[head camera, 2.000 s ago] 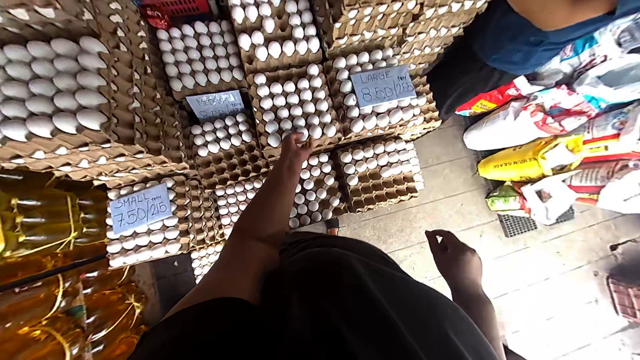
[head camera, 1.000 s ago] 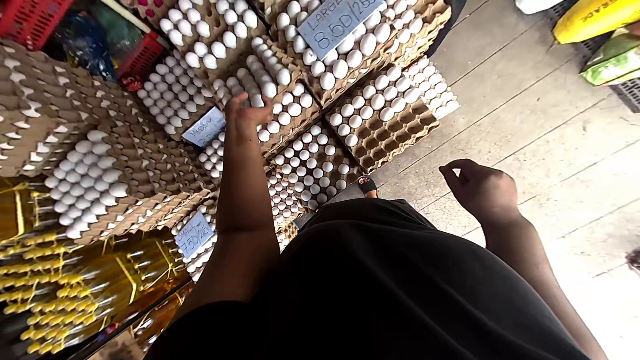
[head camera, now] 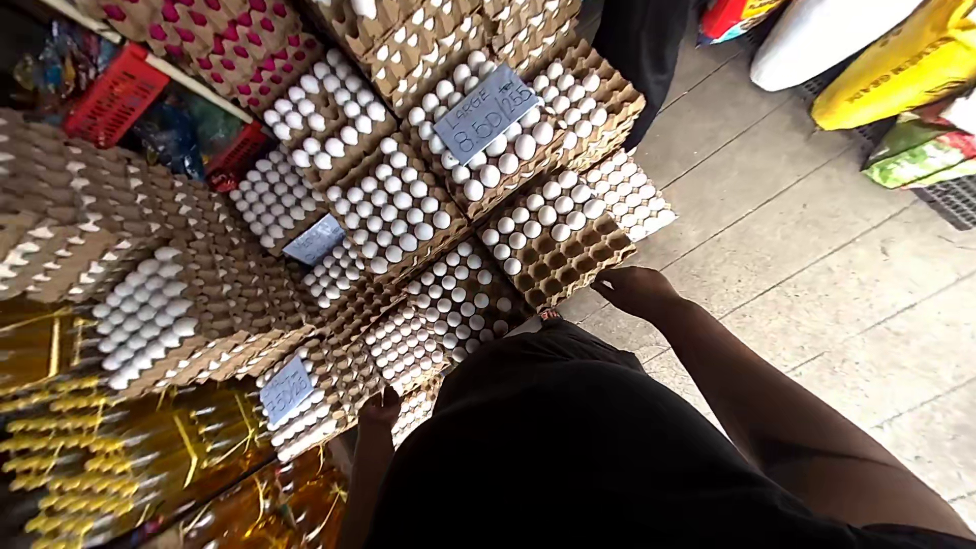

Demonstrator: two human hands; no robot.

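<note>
My right hand (head camera: 640, 291) is at the near right corner of a half-filled cardboard egg tray (head camera: 568, 263), its fingertips close to the rim; whether they touch it I cannot tell. White eggs (head camera: 526, 221) fill the tray's far part, and its near cups are bare. My left hand (head camera: 380, 408) hangs low at the left, beside stacked egg trays (head camera: 408, 343), with no object visible in it. Beyond, a handwritten price card (head camera: 486, 113) lies on a stack of larger white eggs. Another full tray of eggs (head camera: 393, 206) stands left of it.
Tall tray stacks (head camera: 69, 206) rise at the left, above yellow-tied bottles of golden liquid (head camera: 175, 435). Red plastic baskets (head camera: 114, 95) stand behind. A person's dark-clothed leg (head camera: 639, 61) is beyond the eggs. Filled bags (head camera: 892, 69) lie at the upper right, past the paved floor (head camera: 793, 252).
My left hand has left the eggs at the middle stack and dropped toward my body's left side. My right hand has moved from over the floor to the half-filled tray's corner.
</note>
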